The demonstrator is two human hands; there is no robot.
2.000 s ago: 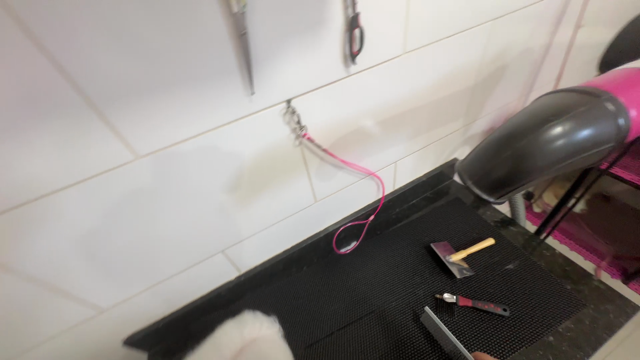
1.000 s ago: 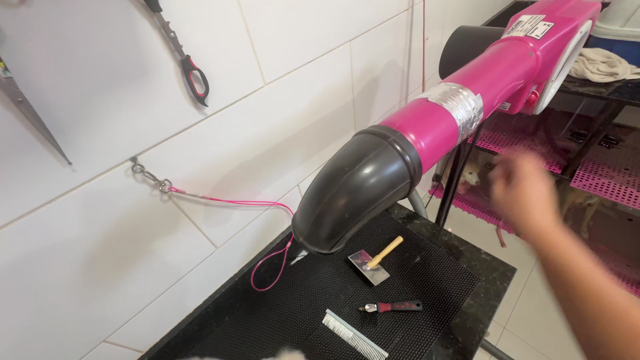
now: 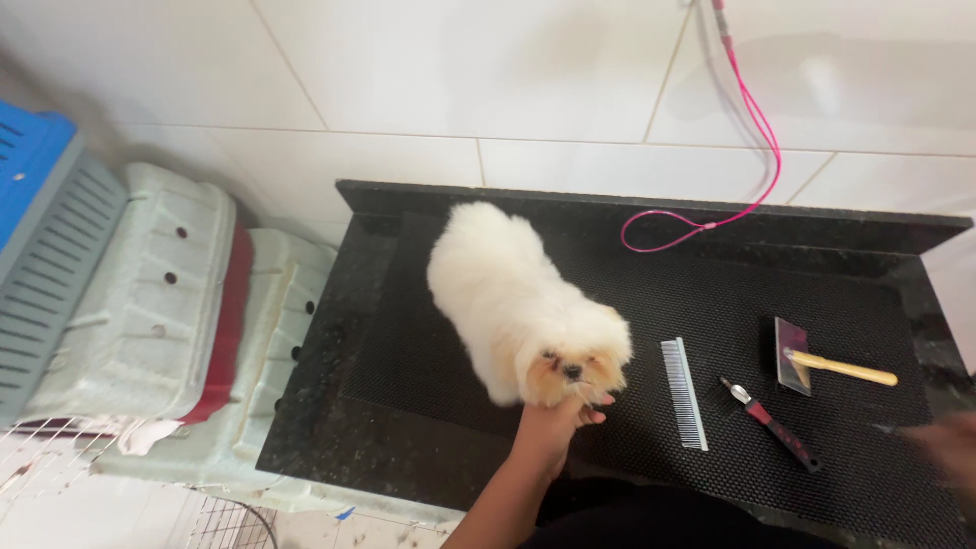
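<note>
A fluffy white dog (image 3: 496,282) with a tan muzzle stands on the black textured mat, facing me. My left hand (image 3: 560,427) cups its chin from below, fingertips showing at the right of the muzzle. At the right edge, my right hand (image 3: 949,446) is blurred and partly cut off; a small thin thing shows at its fingertips, too blurred to name. Between the hands lie a metal comb (image 3: 686,396), a dematting tool or similar with a red and black handle (image 3: 785,435), and a slicker brush with a wooden handle (image 3: 846,367).
A pink cable grooming loop (image 3: 770,145) hangs from the wall down over the back ledge of the black stone table (image 3: 320,427). Pet carriers (image 3: 145,305) are stacked at the left, with a blue and grey slatted crate (image 3: 53,229) beside them and wire grating below.
The view has swung left, bringing the whole dog and carriers in and leaving the pink dryer out. The raised hand of one second ago is now low at the right edge.
</note>
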